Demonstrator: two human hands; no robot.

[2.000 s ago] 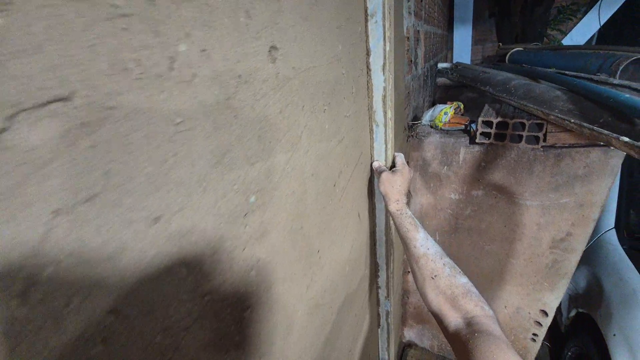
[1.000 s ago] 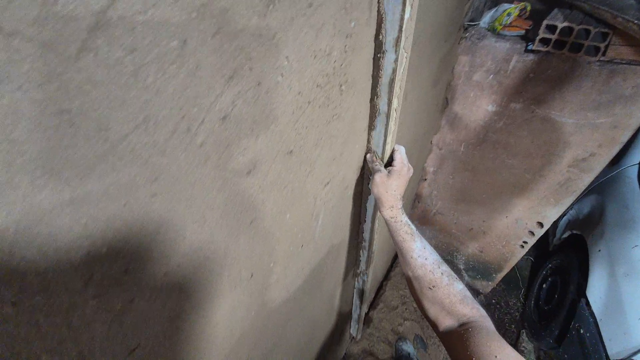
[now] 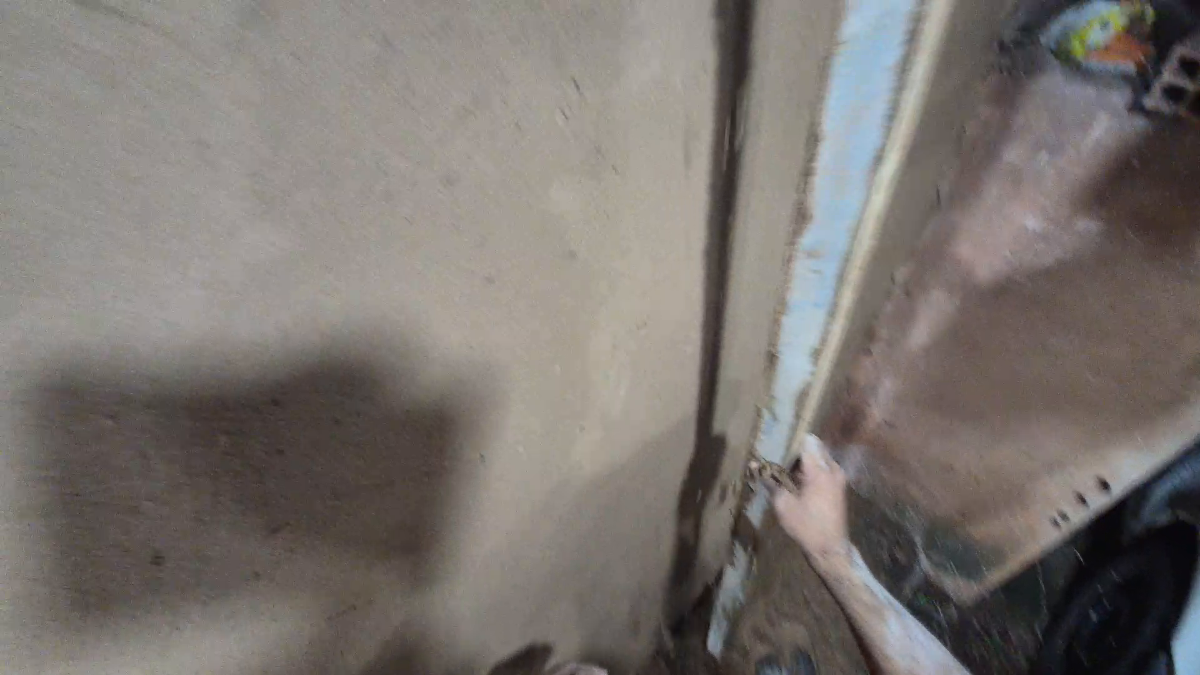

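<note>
A long, narrow board or strip [image 3: 811, 272] with a pale, mortar-smeared face runs down the corner edge of a plastered wall [image 3: 422, 234]. My right hand [image 3: 814, 502] is pinched around its lower part, thumb and fingers at either edge. Brown, crumbly material, like wet mortar, shows at the fingertips. The forearm comes in from the lower right, spotted with pale residue. A blurred skin-toned shape at the bottom edge may be my left hand [image 3: 577, 668]; whether it holds anything cannot be told.
To the right, a reddish slab-like surface [image 3: 1059, 309] has several small holes near its lower edge. A hollow brick [image 3: 1177, 84] and a colourful plastic packet [image 3: 1102, 36] lie at its top. A dark wheel [image 3: 1116, 600] stands at the lower right. Shadows fall on the wall.
My right hand has moved down along the strip, and crumbly material now shows at its fingertips. The view has tilted down and come closer to the wall.
</note>
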